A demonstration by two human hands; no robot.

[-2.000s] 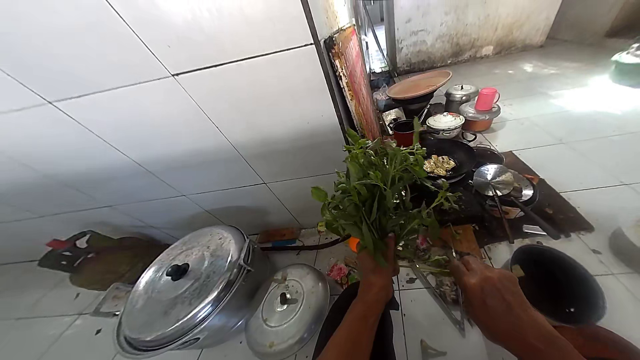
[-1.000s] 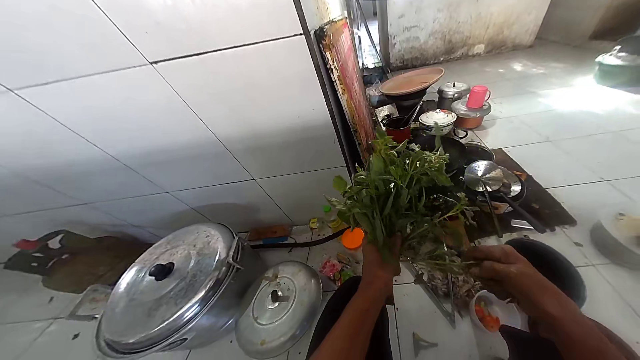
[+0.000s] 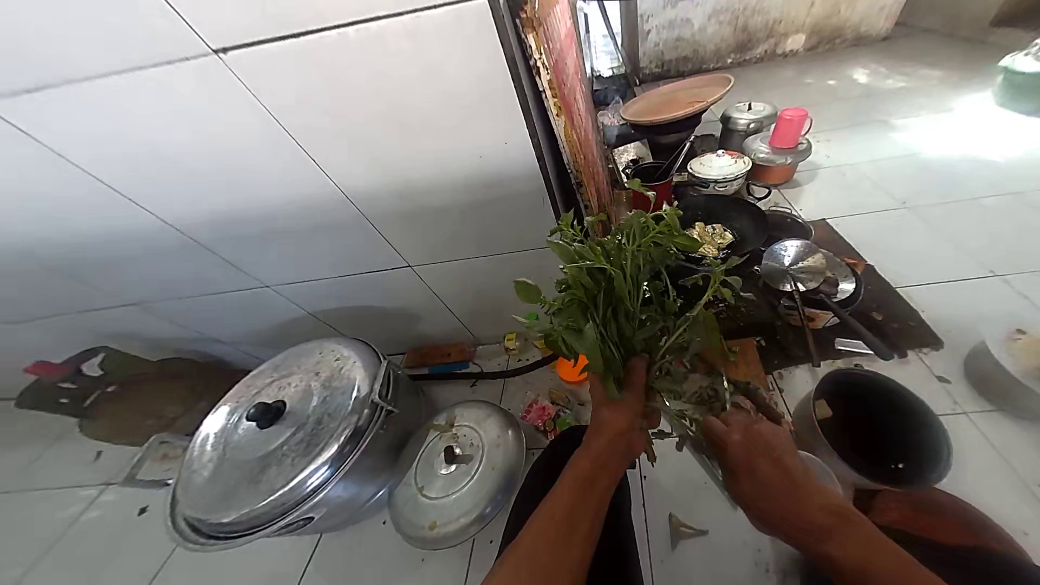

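Observation:
My left hand (image 3: 621, 414) is closed around the stems of a bunch of leafy green herbs (image 3: 626, 292), whose leaves point up and away from me. Just right of it, my right hand (image 3: 751, 455) has its fingers bent at the lower stems; whether it grips stems or something else is hidden by the fingers. Beneath the hands lie cut stems and a wooden board (image 3: 743, 364), partly covered. A white bowl (image 3: 821, 471) shows partly behind my right hand.
A large lidded aluminium pot (image 3: 276, 439) and a round metal lid (image 3: 459, 475) stand left. Ahead are a black wok (image 3: 735, 213) with food, a metal ladle (image 3: 794, 264) and a red container (image 3: 652, 183). A dark-filled pot (image 3: 873, 426) sits right; the tiled wall (image 3: 366, 146) rises left.
My right hand has moved in closer to the stems than one second ago, now covering most of the white bowl. My left hand keeps hold of the bunch.

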